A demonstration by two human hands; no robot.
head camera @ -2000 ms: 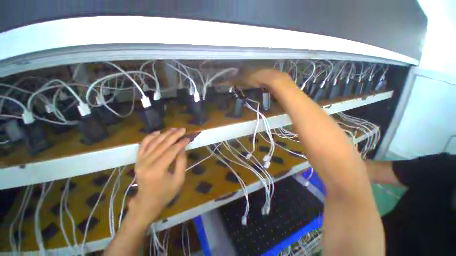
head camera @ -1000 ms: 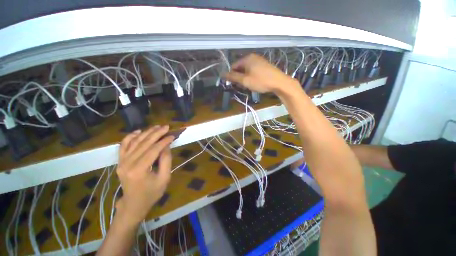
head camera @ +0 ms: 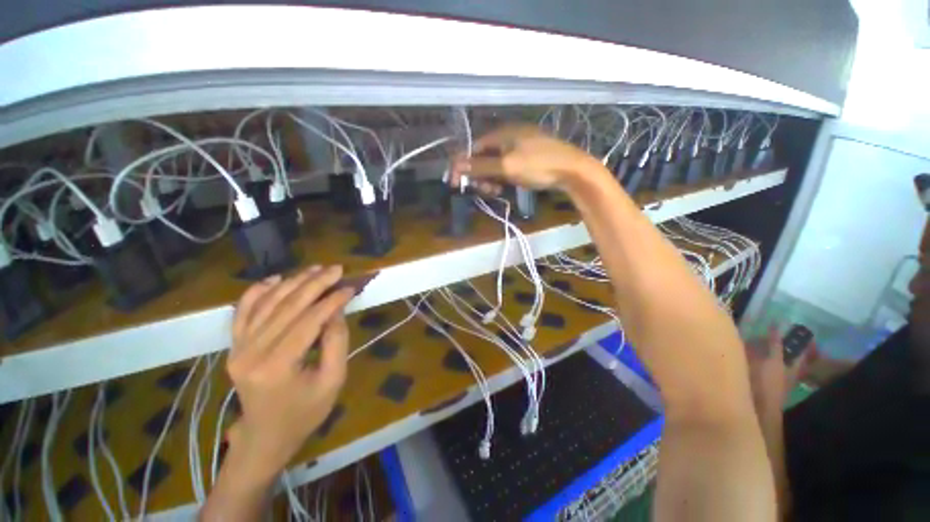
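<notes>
My right hand pinches a white cable plug at the top of a black power adapter on the yellow upper shelf; the fingers partly hide the contact, so I cannot tell if it is seated. My left hand rests over the white shelf edge, fingers on top, and seems to hold nothing. A dark patch shows on the edge by its fingertips. Other adapters with white cables stand in rows left and right.
White cables with loose plugs hang over the lower yellow board. Below is a blue-rimmed tray with a black dotted liner. At the right, a person in a black sleeve holds a small black object.
The view has shifted a little right. My right hand has come lower to the adapter top. My left hand stays on the shelf edge. The other person's hand now shows a black object.
</notes>
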